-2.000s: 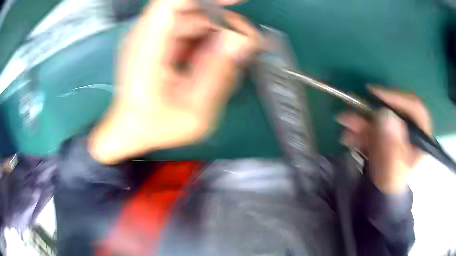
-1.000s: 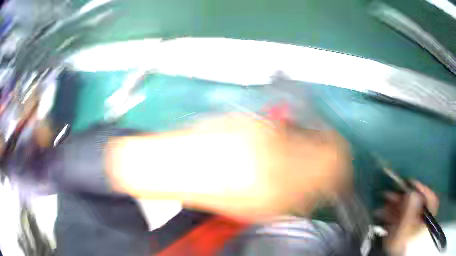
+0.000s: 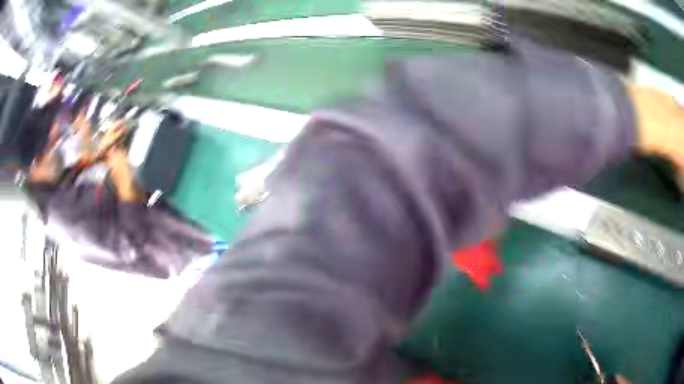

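Note:
My left arm in a grey-purple sleeve stretches across the view to the far right. My left hand [image 3: 660, 127] is blurred and cut off by the right edge, so its fingers and anything in them are hidden. Of my right hand [image 3: 624, 380] only a sliver shows at the bottom right, by the soldering iron [image 3: 590, 354], whose thin silvery tip points up and left over the green mat [image 3: 525, 322]. A pile of bright red wires [image 3: 480, 262] lies on the mat beside my left sleeve. A grey strip housing [image 3: 637, 240] lies at the right.
Stacked grey strips [image 3: 435, 19] lie at the far edge, with a dark long object [image 3: 570, 37] beside them. A white strip [image 3: 232, 118] crosses the bench behind the mat. A small whitish item [image 3: 255, 184] lies left of my sleeve. Another person's hands [image 3: 120, 169] show at the left.
My left arm has swung forward and to the right, uncovering the red wires. The view has shifted, and my right hand has slipped almost out at the bottom.

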